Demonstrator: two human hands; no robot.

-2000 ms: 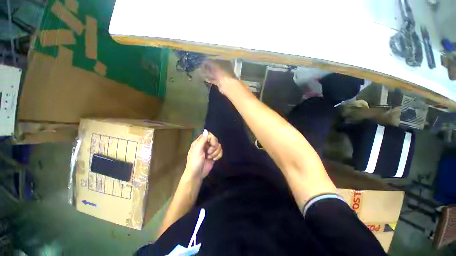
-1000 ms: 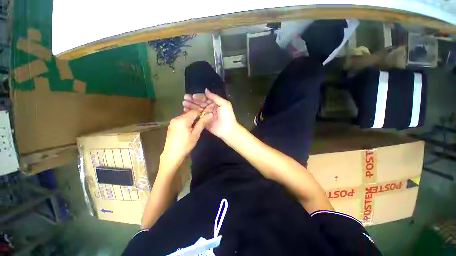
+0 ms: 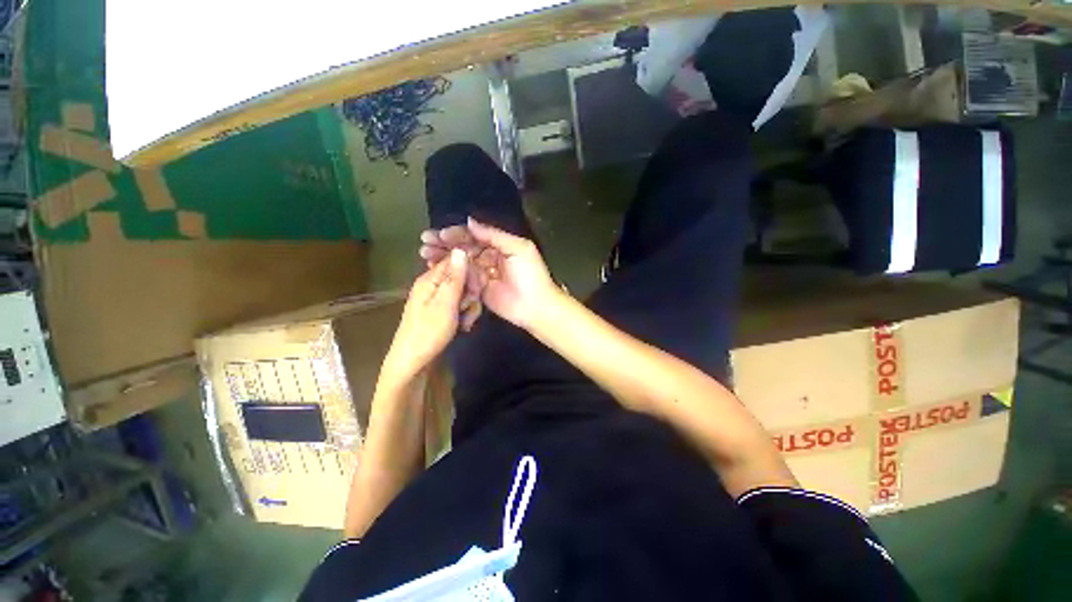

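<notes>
My left hand [image 3: 437, 308] and my right hand [image 3: 506, 273] meet above my dark-trousered lap, left of the picture's centre. My left hand's thumb and fingertips are pinched together against the fingers of my right hand, whose palm is turned up and partly curled. Something tiny may lie between the fingertips, but it is too small and hidden to tell. The pale blue face mask [image 3: 453, 581] with its white ear loop hangs at my chest.
A white wood-edged table [image 3: 294, 59] spans the top. A carton with a dark rectangle [image 3: 265, 470] stands at left, a POSTEK carton [image 3: 823, 400] at right. A green carton sheet [image 3: 265, 176] leans at left. A black bundle with white stripes [image 3: 940, 200] and dark thread waste [image 3: 394, 118] also show.
My right hand has come back from under the table edge to meet my left hand above the lap. Since one second ago, the fingers have shifted slightly. The view has also shifted.
</notes>
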